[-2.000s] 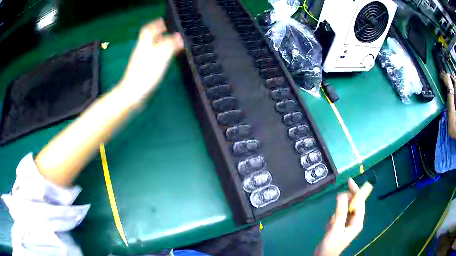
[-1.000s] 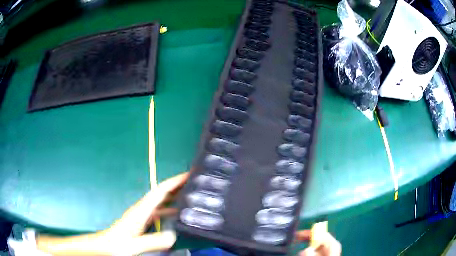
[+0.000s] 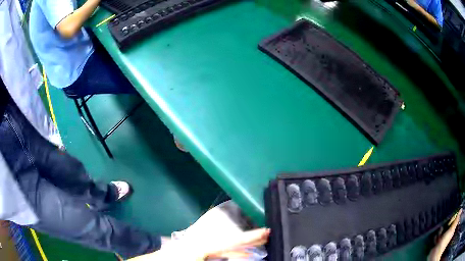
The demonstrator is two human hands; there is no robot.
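Observation:
A long black parts tray (image 3: 357, 209) with two rows of oval plastic housings (image 3: 294, 198) lies at the lower right. My left hand (image 3: 239, 244) has its fingertips against the tray's near left end. My right hand (image 3: 446, 237) is at the tray's right side, small and cut off by the picture's right edge; its fingers are mostly hidden, so its hold is unclear.
A loose-parts tray (image 3: 339, 79) lies beyond on the green table (image 3: 214, 92). Another filled tray (image 3: 148, 23) is at the far left. A seated person (image 3: 61, 46) and a standing person's dark trousers (image 3: 66, 199) are at the left. Yellow tape (image 3: 366, 156) marks the mat.
The view has swung left, bringing two people and the far tray into sight. The parts tray now lies across the lower right. The blower and clear bags have left the view.

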